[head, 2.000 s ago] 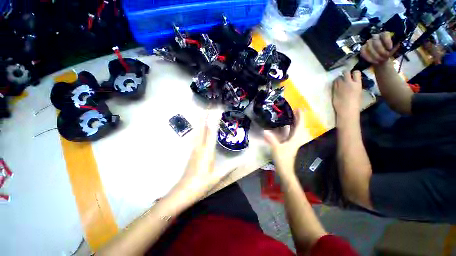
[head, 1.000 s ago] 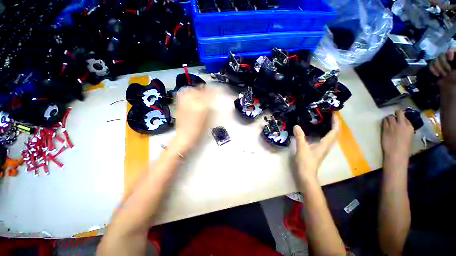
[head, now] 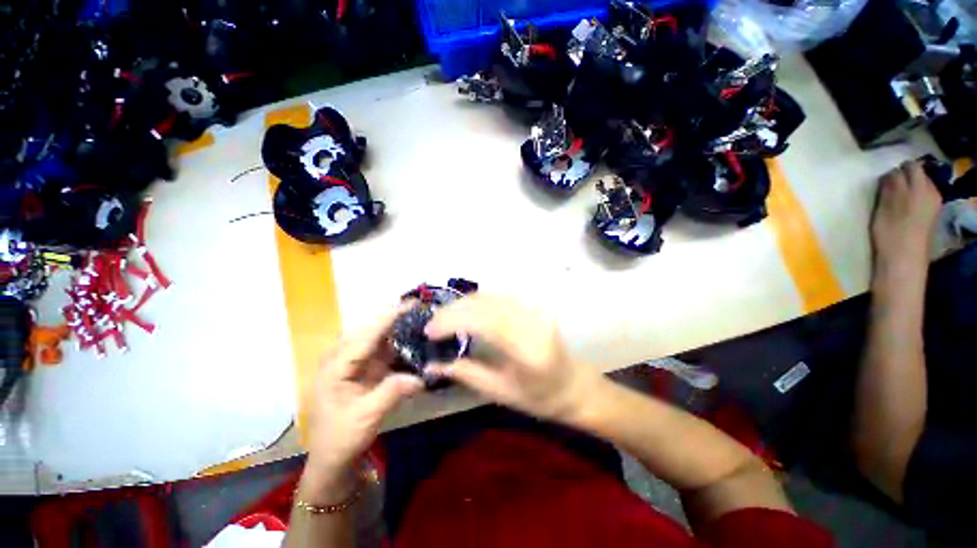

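Observation:
My left hand (head: pixel 348 401) and my right hand (head: pixel 520 353) meet at the table's front edge around one black housing (head: pixel 434 334). The fingers cover much of it; a bit of red and a silvery rim show. Whether a small circuit board is in the fingers too cannot be told. Two black housings with silver notched discs (head: pixel 330 203) stand touching on the left tape strip. A group of housings with silvery boards leaning out (head: pixel 625 217) stands at the right back.
A pile of red pieces (head: pixel 107 300) and an orange cluster (head: pixel 45 345) lie at left. A blue bin (head: pixel 455 37) is at the back. Dark housings crowd the far left. Another person's arm (head: pixel 900 310) rests at right beside a black box (head: pixel 873 70).
One housing has left the left group and is now between my hands near the front edge. The loose board no longer shows on the table. My right hand has moved left; the view has shifted.

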